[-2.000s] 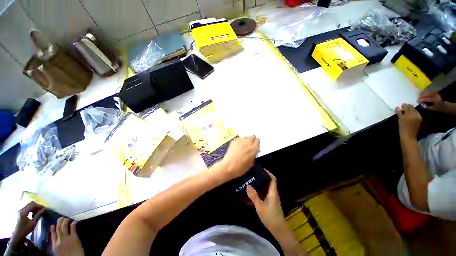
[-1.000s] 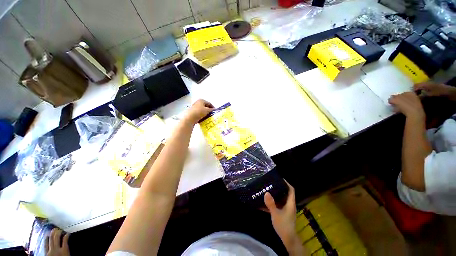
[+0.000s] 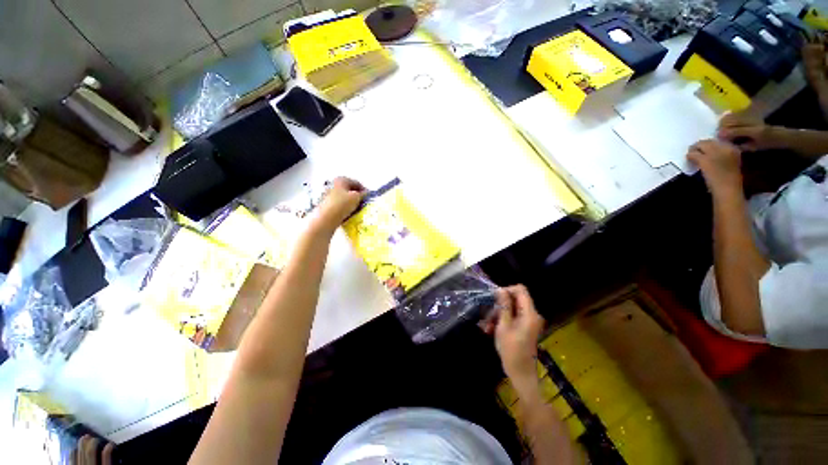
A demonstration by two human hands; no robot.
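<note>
A yellow printed pack [image 3: 399,236] lies tilted at the bench's front edge, its dark top strip toward the back. A clear, wrinkled plastic sleeve [image 3: 440,304] extends from its lower end past the edge. My left hand [image 3: 340,200] holds the pack's top left corner. My right hand [image 3: 517,322] pinches the sleeve's loose end. The black lettered box seen earlier at my right hand does not show now; whether it is inside the pack I cannot tell.
Left are yellow packs [image 3: 204,281], crumpled clear bags [image 3: 127,245] and black boxes [image 3: 227,159]. Behind are a phone [image 3: 309,111] and a yellow sleeve stack [image 3: 340,54]. A carton of yellow packs [image 3: 590,390] is below right. Another worker's hands [image 3: 717,159] are right.
The black box is no longer visible at my right hand, which now pinches the plastic. My left hand moved from above the pack's lower part to its top corner. The view shifted.
</note>
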